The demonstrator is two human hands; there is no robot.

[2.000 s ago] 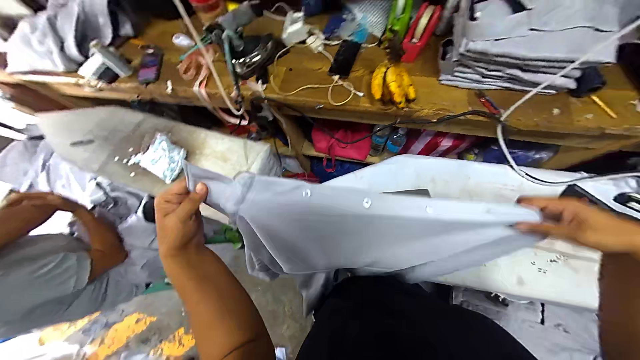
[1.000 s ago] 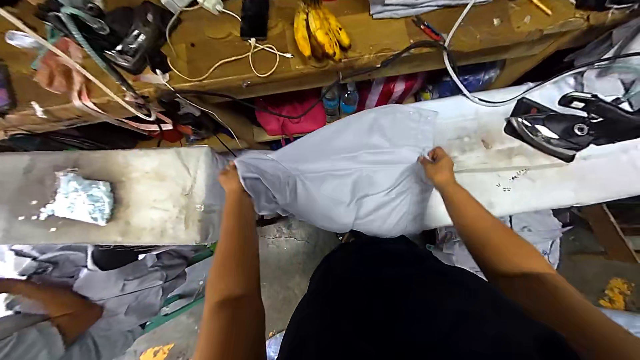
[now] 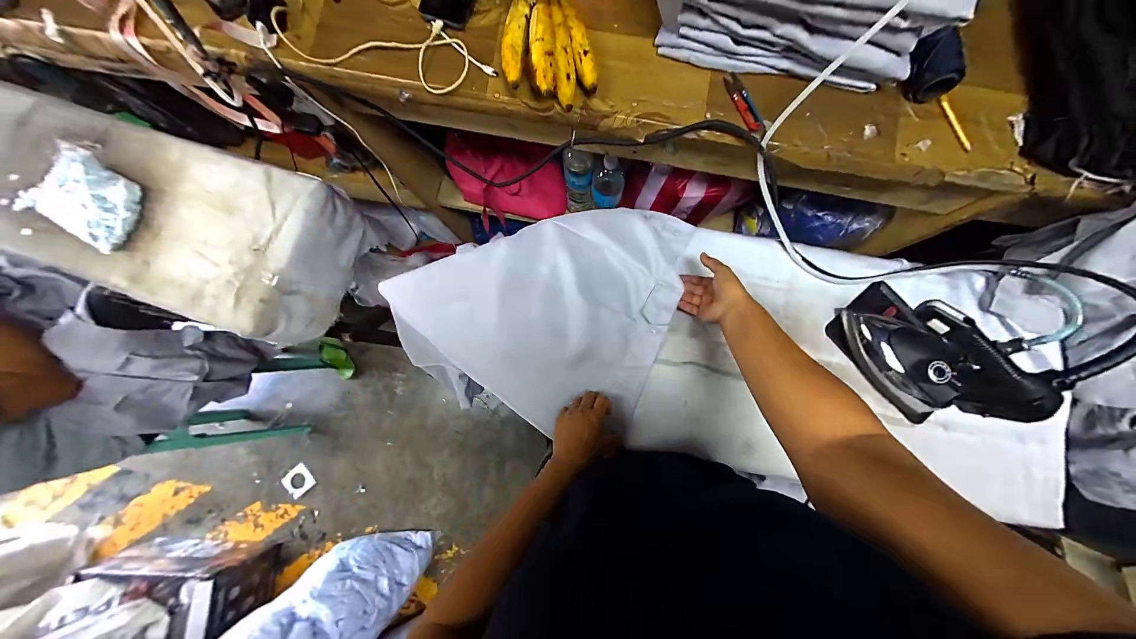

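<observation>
A light grey garment point(image 3: 541, 311) with a small stitched patch or tab near its right edge drapes over the left end of the white padded ironing board point(image 3: 728, 390). My right hand point(image 3: 714, 291) is at the garment's upper right edge, its fingers partly under the cloth, thumb apart; whether it grips is unclear. At the lower edge, close to my body, my left hand point(image 3: 583, 428) rests on the cloth with fingers bent, partly hidden. Right of my right hand, a black steam iron point(image 3: 941, 355) lies on a dark rest on the board.
Behind the board runs a wooden bench point(image 3: 639, 98) with bananas point(image 3: 548, 49), folded grey cloths point(image 3: 781, 40) and cords. A white cable point(image 3: 765, 169) hangs down to the board. At left are another padded board point(image 3: 222, 240) with a plastic bag point(image 3: 84, 195) and a person's arm point(image 3: 31, 368).
The garment, held stretched between both hands earlier, now lies spread on the board. My left hand has moved from its far left side to the lower edge near my body.
</observation>
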